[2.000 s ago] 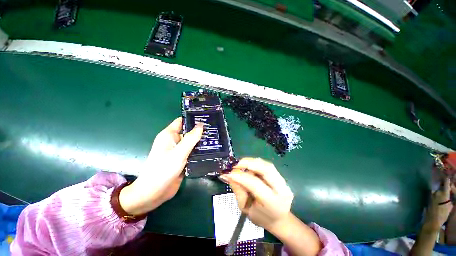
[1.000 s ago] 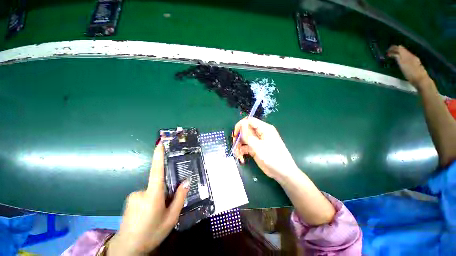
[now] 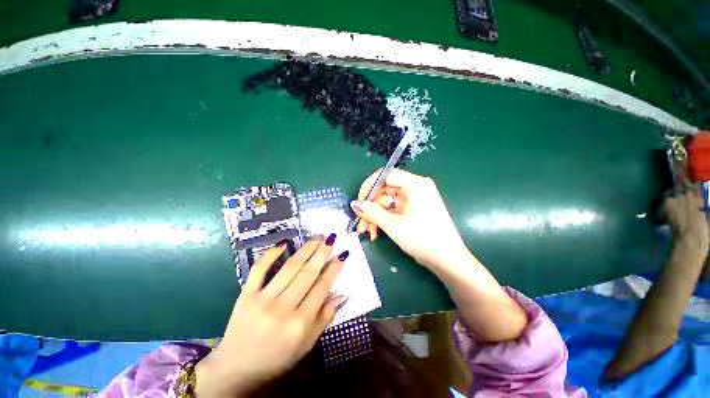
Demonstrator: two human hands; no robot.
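An open phone assembly lies on the green bench, its board end away from me, its lower part hidden under my left hand. My left hand lies flat, fingertips on the white sheet and palm over the phone. The dotted sticker sheet shows beyond and below the white sheet, right of the phone. My right hand holds silver tweezers like a pen, their tip low near the white sheet's upper right edge. Whether the tip holds a pad I cannot tell.
A heap of black scraps touches white scraps beyond my hands. A worn white rail divides the bench from the belt, which carries phones. At the right, another person's arm reaches over the bench.
My left hand has moved from gripping the phone's sides to lying flat over phone and white sheet. My right hand keeps the tweezers beside the sheet. The other person's hand has come back from the belt.
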